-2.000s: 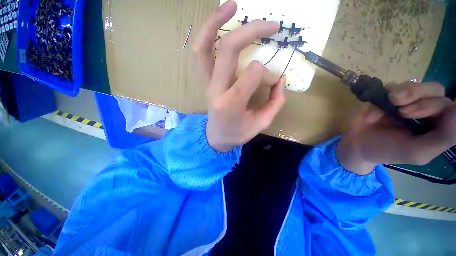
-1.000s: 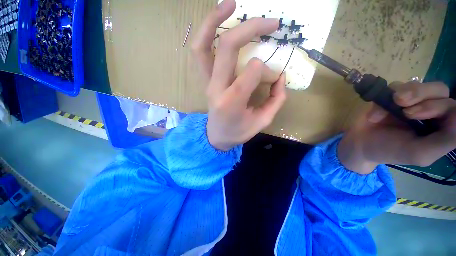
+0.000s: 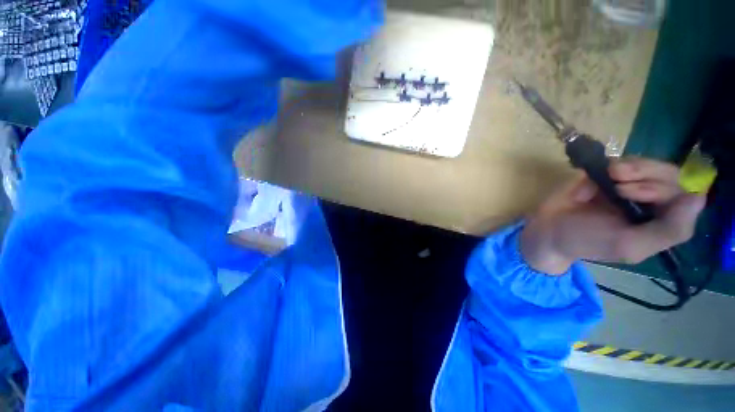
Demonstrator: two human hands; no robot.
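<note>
The white block (image 3: 375, 129) lies on the brown cardboard (image 3: 322, 169). Two short rows of small black components (image 3: 423, 98) sit on it, with thin dark leads sticking out to the left and one curving down. My right hand (image 3: 624, 201) holds the soldering iron (image 3: 588, 153) by its black handle, to the right of the block. The iron's tip points up and left and is clear of the components. My left hand is out of view; only my left blue sleeve (image 3: 266, 48) shows, reaching past the top edge.
A yellow sponge (image 3: 698, 174) is at the right edge. The iron's black cord (image 3: 645, 304) hangs below my right hand. Silvery grid-like pieces (image 3: 52, 56) are at top left, beside a mostly covered blue bin (image 3: 98, 36). Brown specks dot the cardboard at upper right.
My left hand has left the block and the lead, going up out of view. The iron's tip has come away from the components. The view has shifted, showing more of the right side.
</note>
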